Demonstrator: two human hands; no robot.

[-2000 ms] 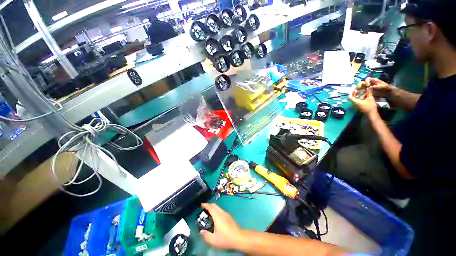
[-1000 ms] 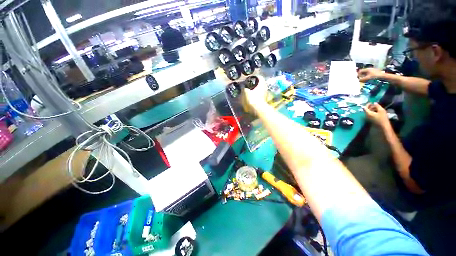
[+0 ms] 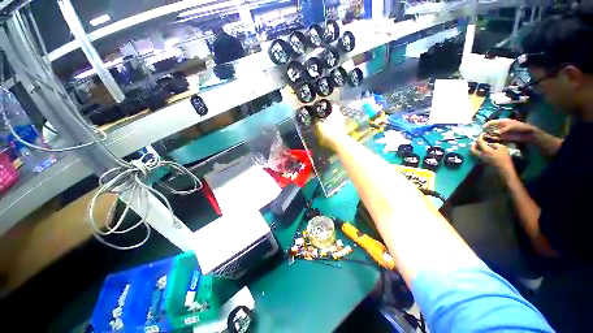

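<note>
My right hand [image 3: 329,128] is raised at the shelf edge, at the lower end of a cluster of round black units [image 3: 314,67]. Its fingers touch the lowest right unit [image 3: 322,108], which sits beside another unit [image 3: 304,115]. The fingertips are partly hidden, so I cannot tell how firmly they grip. One black unit [image 3: 240,319] lies on a white paper sheet at the bench's front edge. My left hand is not in view.
Blue bins [image 3: 133,298] and a green bin [image 3: 188,294] stand front left, beside a white-topped box [image 3: 235,242]. A clear jar [image 3: 320,230], small parts and an orange tool [image 3: 368,246] lie mid-bench. A clear divider [image 3: 323,166] stands below my forearm. Another person sits right.
My right hand has gone from the bench with a black unit up to the shelf cluster, where the lowest row now shows two units. In the last second it has barely moved.
</note>
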